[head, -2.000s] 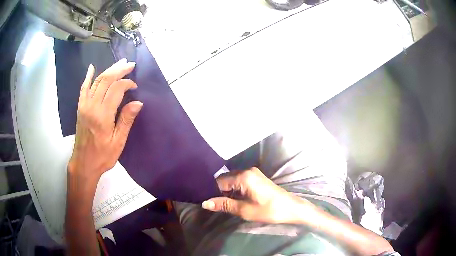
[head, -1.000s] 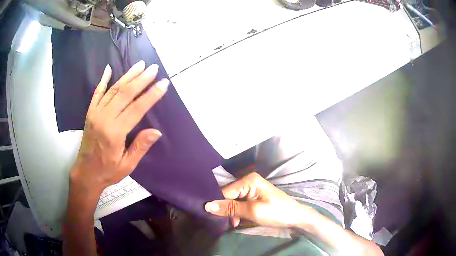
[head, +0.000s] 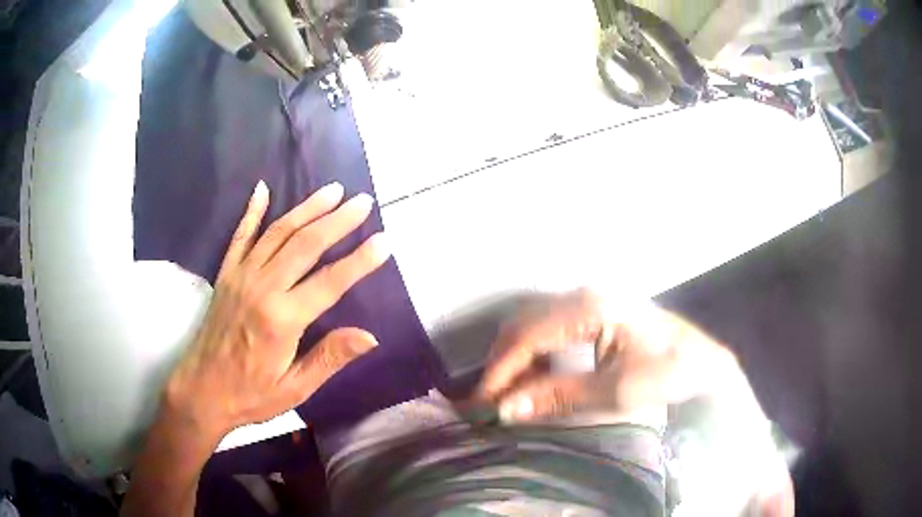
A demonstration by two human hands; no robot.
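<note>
The dark purple cloth [head: 349, 313] lies on the white machine table, its top end under the small metal presser foot [head: 334, 89] and its lower end at the table's near edge. My left hand [head: 293, 293] lies palm down on the cloth with fingers spread. My right hand [head: 566, 358] is blurred, to the right of the cloth's lower corner and apart from it, over my lap. Its fingers are curled with a gap between thumb and fingers, and no cloth shows in it.
The pale machine head [head: 258, 25] overhangs the cloth at the top. Scissors with dark loops [head: 632, 76] and small tools [head: 763, 93] lie at the table's far right. The white table [head: 617, 202] has a corner at the right. Striped clothing [head: 495, 464] is below.
My right hand has let go of the cloth's lower end and moved right. My left hand and the cloth appear slightly further right as the view shifted. More of the scissors shows.
</note>
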